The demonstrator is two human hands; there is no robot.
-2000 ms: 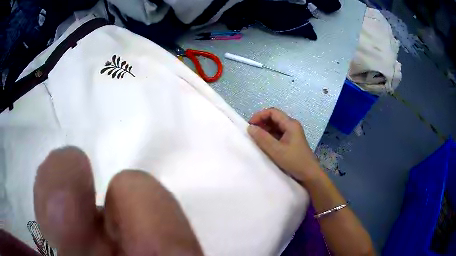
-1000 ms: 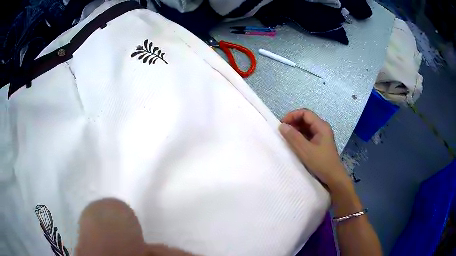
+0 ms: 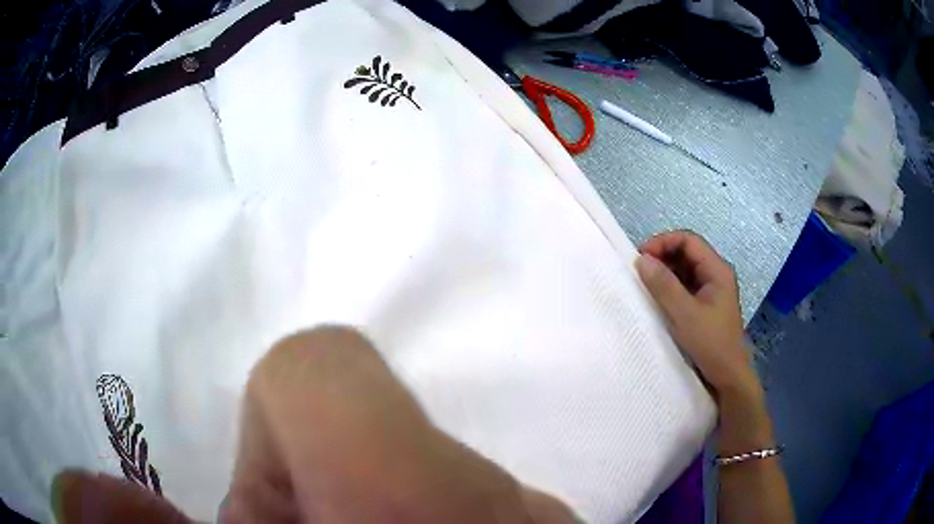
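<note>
The white trousers (image 3: pixel 492 246) lie spread across the view, with a dark waistband (image 3: pixel 154 84) at upper left, a dark leaf sprig (image 3: pixel 382 82) and a larger dark motif (image 3: pixel 128 435) at lower left. My right hand (image 3: pixel 696 292), with a bracelet at the wrist, pinches the garment's right edge between thumb and fingers. My left hand (image 3: pixel 338 430) is large, blurred and cut off by the bottom edge, over the lower part of the cloth. Its fingertips and anything in them cannot be made out.
Orange-handled scissors (image 3: pixel 561 111), a white-handled pointed tool (image 3: pixel 655 133) and thin pink and blue sticks (image 3: pixel 594 67) lie on the speckled table (image 3: pixel 707 215). Navy-and-white garments (image 3: pixel 696 46) are heaped behind. White pieces (image 3: pixel 865 154) and a blue bin (image 3: pixel 811 268) stand at right.
The whole scene has shifted right and slightly up in the picture. My left hand has changed pose, now showing a bent knuckle. My right hand keeps its grip on the edge.
</note>
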